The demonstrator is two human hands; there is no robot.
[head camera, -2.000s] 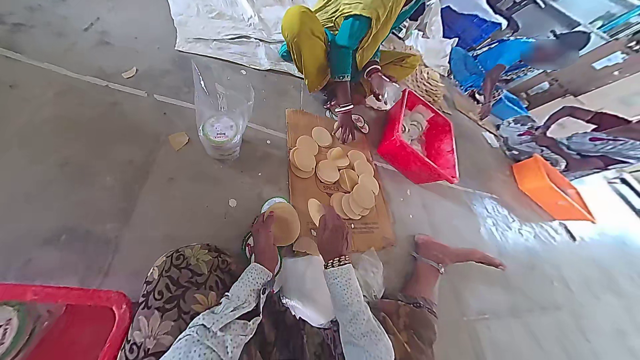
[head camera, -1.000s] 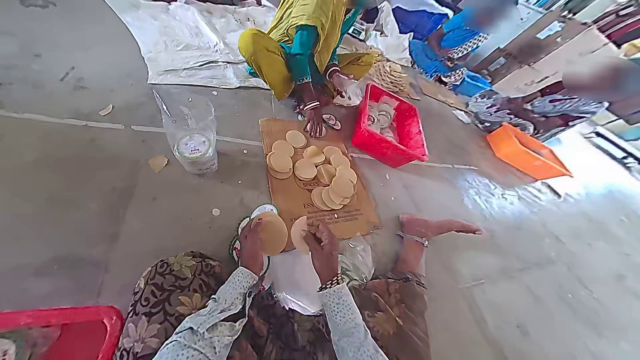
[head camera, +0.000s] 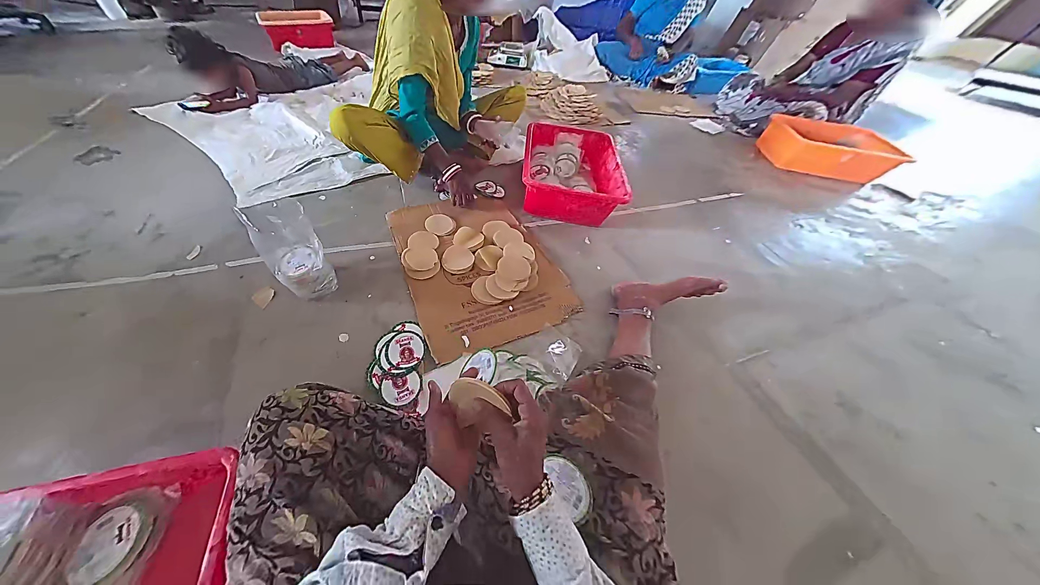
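Observation:
Between my left hand [head camera: 453, 435] and my right hand [head camera: 517, 431] is a small stack of thin round tan discs [head camera: 478, 398], held above my lap with both hands' fingers around its edges. Beyond it, several more discs [head camera: 513, 268] lie in overlapping groups on a flattened cardboard sheet [head camera: 463, 325]. Round printed labels with green rims [head camera: 404, 351] are piled on the floor to the left of my hands. More labels and clear plastic [head camera: 561, 353] lie just past my fingers. Another round label [head camera: 567, 487] rests by my right wrist.
A co-worker's hand [head camera: 457, 185] is at the cardboard's far edge, near a red crate [head camera: 578, 207] of packed discs. A clear bag [head camera: 299, 260] stands left. Another red crate [head camera: 219, 504] is at lower left; an orange tub [head camera: 829, 154] sits at far right. My bare foot extends right.
My hands, apart with discs in each before, are now together around one stack. The view has tilted up. The co-worker's hand remains near the cardboard's far edge.

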